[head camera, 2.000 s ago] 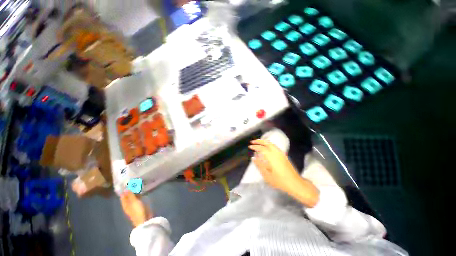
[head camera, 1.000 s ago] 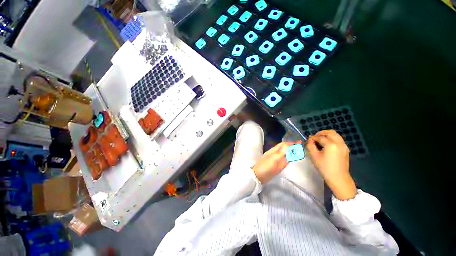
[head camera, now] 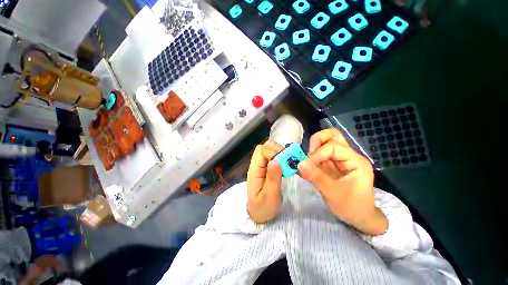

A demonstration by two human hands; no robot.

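Observation:
A teal housing [head camera: 286, 156] is held over the lap. My left hand [head camera: 264, 181] grips its left side between thumb and fingers. A round black pad [head camera: 294, 162] lies at the housing's centre. My right hand [head camera: 341, 181] is at the housing's right side, its thumb and fingertips closed together at the pad's edge. Whether the right fingertips hold the pad or press on it cannot be told. Another teal housing [head camera: 111, 101] sits on the orange-brown fixture [head camera: 125, 132] under the gold-brown cylinder [head camera: 78, 93].
A black tray [head camera: 303, 71] with several teal housings is at upper right. A pad sheet [head camera: 390, 136] lies right of my hands; another pad sheet [head camera: 179, 58] is on the white machine table [head camera: 184, 162]. A red button [head camera: 257, 101] is near the table's edge. A blurred hand [head camera: 45, 268] shows lower left.
The housing and both hands have moved left and nearer the body. A black pad now shows at the housing's centre, and the right fingertips have come to it. The cylinder now sits closer over the fixture.

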